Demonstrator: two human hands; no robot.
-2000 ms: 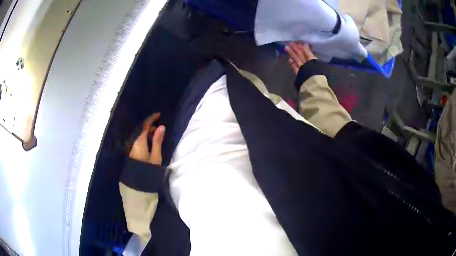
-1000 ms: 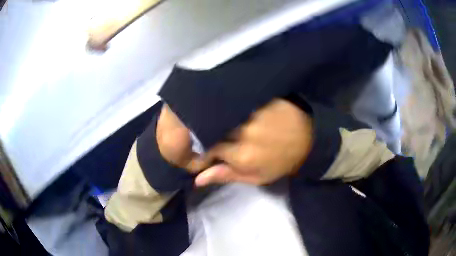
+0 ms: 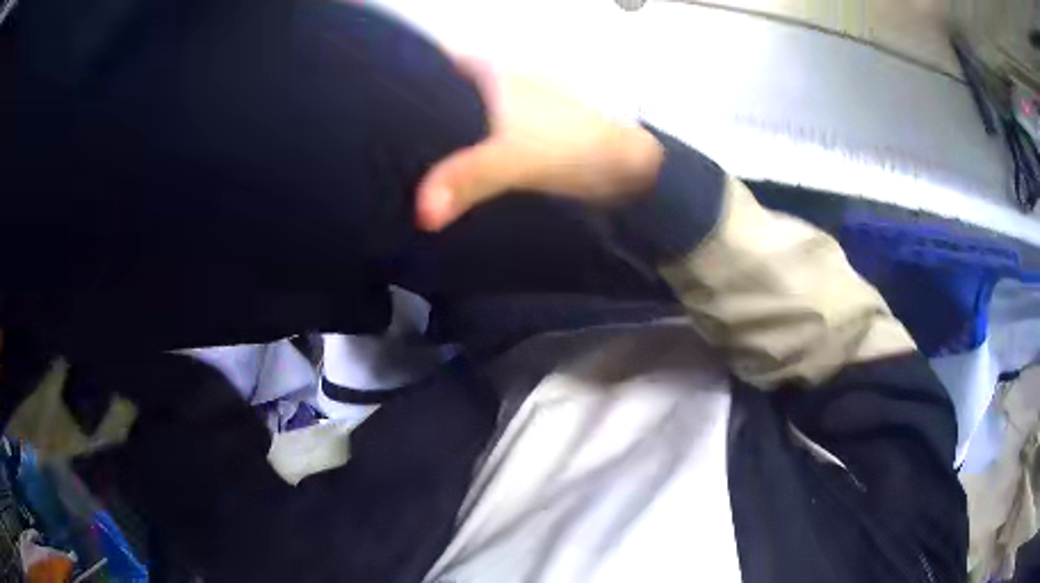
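Observation:
A large dark panel [image 3: 228,159], navy or black and blurred, fills the upper left of the head view. My right hand [image 3: 536,148] is at its right edge, above my lap, with the thumb on the near side of the cloth and the fingers partly behind it. It holds the panel's edge. My left hand is not visible; the dark cloth covers that side of the view.
The white table [image 3: 821,125] runs across the top, with dark-handled snips [image 3: 986,97] at upper right. A blue bin [image 3: 929,290] and beige cloth [image 3: 1018,467] are at right. Light and dark pieces [image 3: 371,370] lie heaped below at left. Colourful items sit at lower left.
The view has swung left. My hands were together on a dark piece over my lap; now my right hand is raised toward the upper left with dark cloth, and my left hand has gone from sight.

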